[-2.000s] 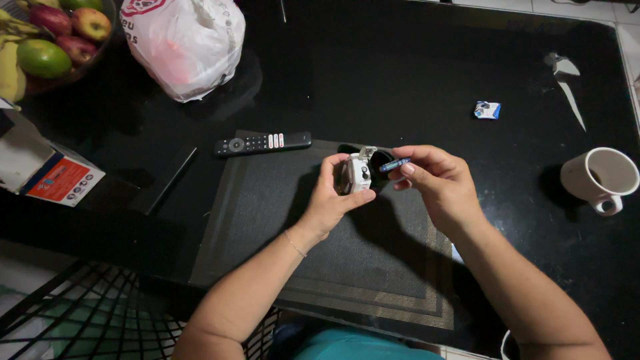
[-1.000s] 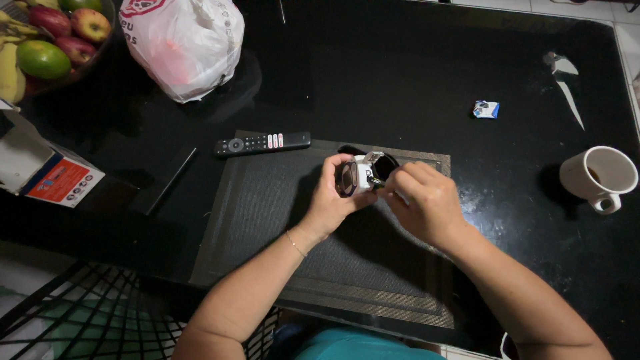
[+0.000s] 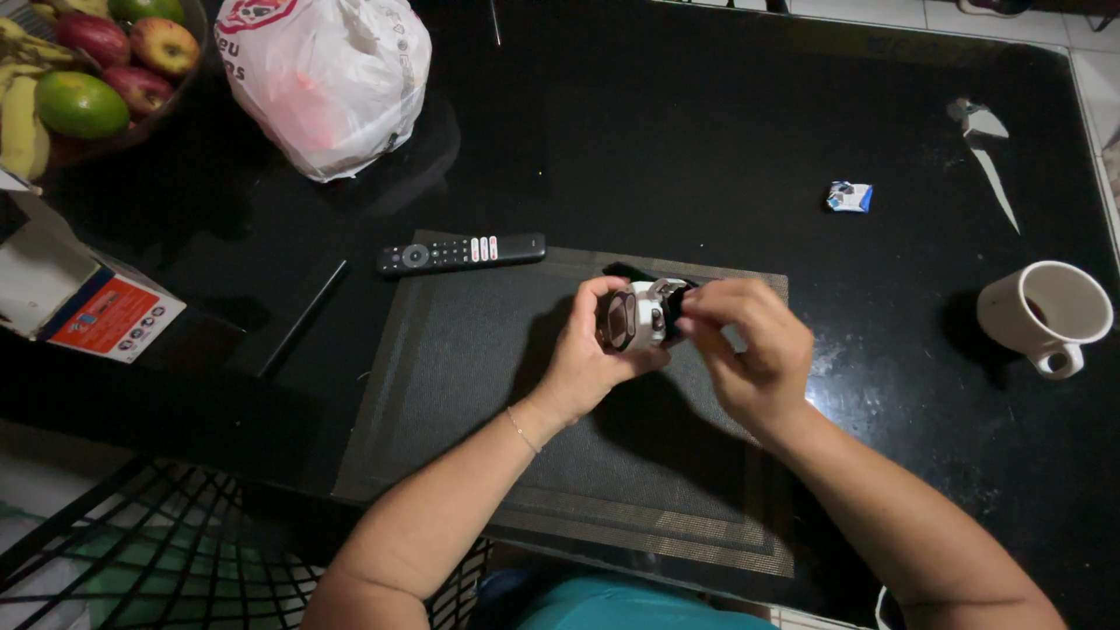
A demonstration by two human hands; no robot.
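Note:
A small white and dark device, its exact kind unclear, is held above the dark woven placemat. My left hand grips it from the left, with fingers behind and thumb along the near side. At its right side, the bent fingertips of my right hand touch a dark part of the device. Whether those fingertips hold anything small is hidden. A black remote control lies across the placemat's far left corner.
Left are an open box, a fruit bowl and a plastic bag. On the right stand a white mug, a crumpled small wrapper and a torn white scrap. A dark thin bar lies left of the placemat.
Two seconds ago my right hand held a small blue cylindrical battery beside the device. The hand has moved in against the device, and the battery is out of sight. My left hand stays around the device.

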